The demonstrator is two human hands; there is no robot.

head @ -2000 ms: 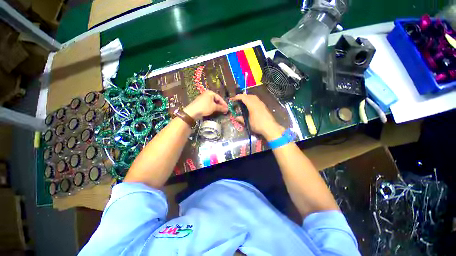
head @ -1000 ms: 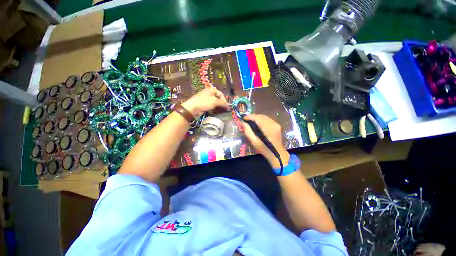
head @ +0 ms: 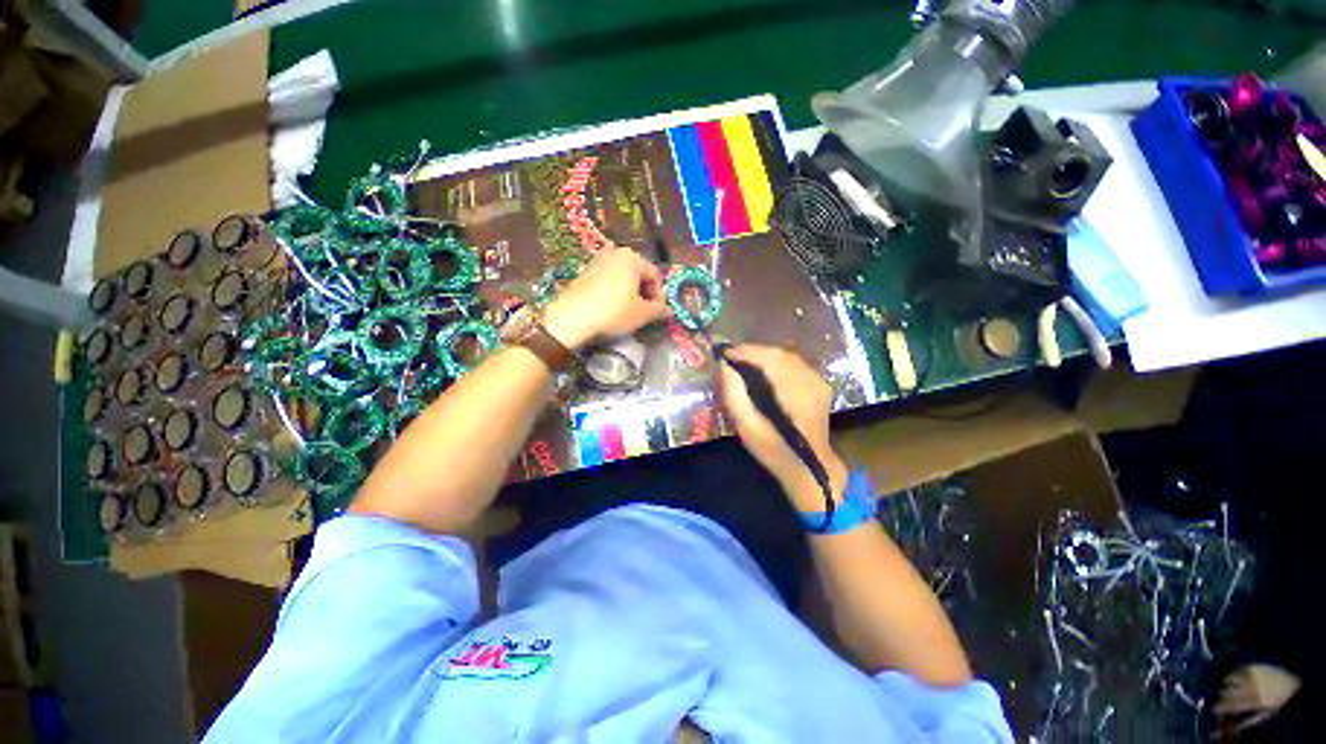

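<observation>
A green ring part with a pale wire tail lies on the brown printed mat. My left hand is just left of it, fingers pinched together; what they pinch is too small to tell. My right hand holds a black pen-like soldering iron, its tip end near the ring's lower right edge. A pale round reel sits on the mat below my left hand. Another green ring part shows partly behind my left hand. Many green rings with pale wires are heaped left of the mat.
Dark rings stand in rows at far left on cardboard. Right of the mat are a small fan, a clear fume hood, a black blocky stand, pale-handled pliers and a blue bin. A person's hand shows at lower right.
My right hand has moved from close beside the ring down and to the right, so the ring shows more fully. My left hand stays beside the ring. Another person's hand shows more at lower right.
</observation>
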